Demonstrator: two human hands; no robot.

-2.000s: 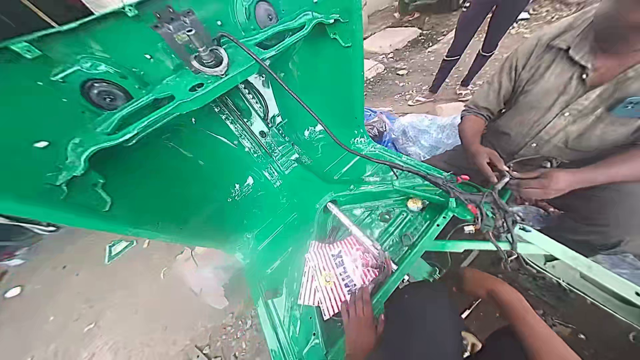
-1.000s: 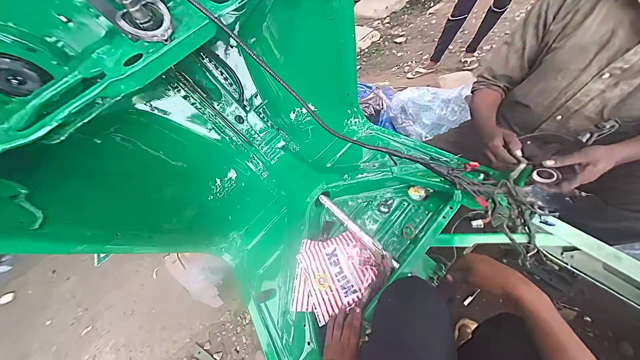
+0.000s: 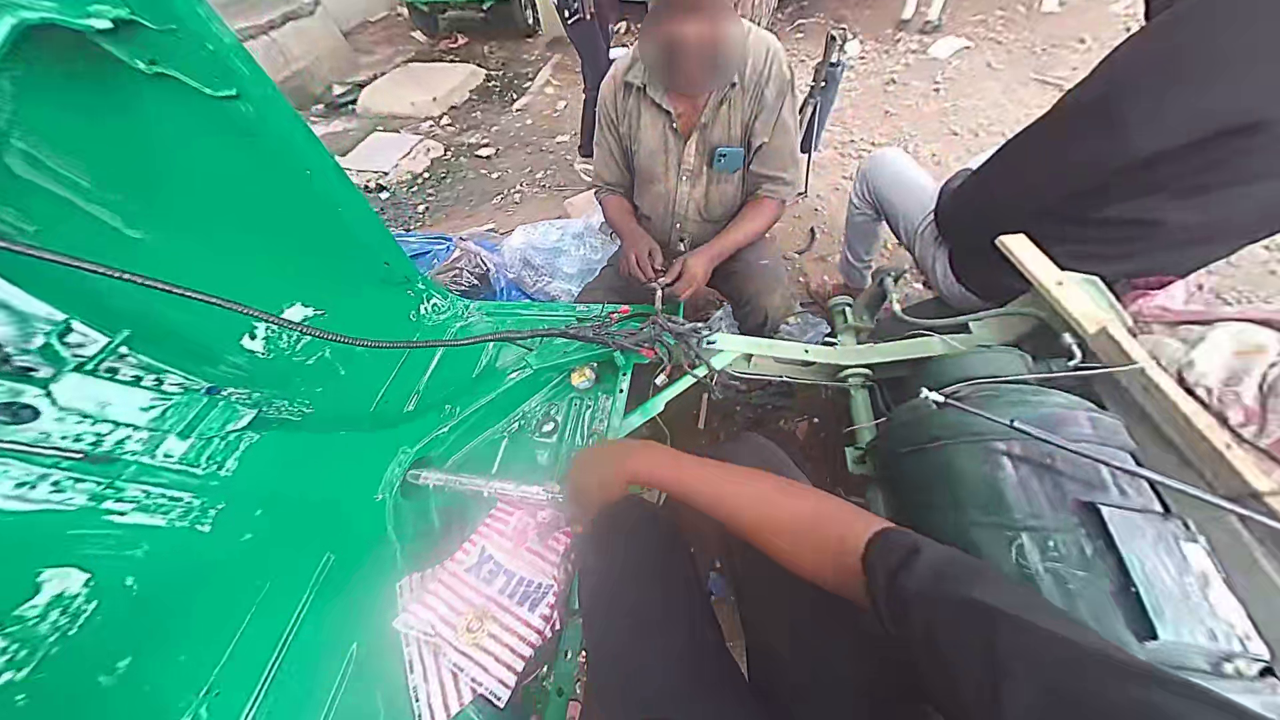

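Observation:
My right hand (image 3: 603, 480) is blurred at my knee, beside the end of a shiny metal tube (image 3: 485, 486); its fingers cannot be made out. My left hand is out of view. Red-and-white striped packets (image 3: 490, 610), one printed MILEX, lie on the green painted metal vehicle body (image 3: 330, 560), just left of my knee. A small yellowish round item (image 3: 583, 377) sits farther up on the same metal. A black sheathed cable (image 3: 300, 333) runs across the body to a tangle of wires (image 3: 665, 340) at the frame's near end.
A person (image 3: 700, 150) sits opposite, both hands at the wires. Pale green frame bars (image 3: 850, 350), a large dark rounded object (image 3: 1010, 480) and a wooden plank (image 3: 1130, 350) stand at the right. Another person's legs (image 3: 890, 210) are near them. Plastic bags (image 3: 555, 255) lie behind the body.
The view has swung to the right. My left hand, earlier at the striped packets, is out of view. My right hand has moved from below the wires to my knee.

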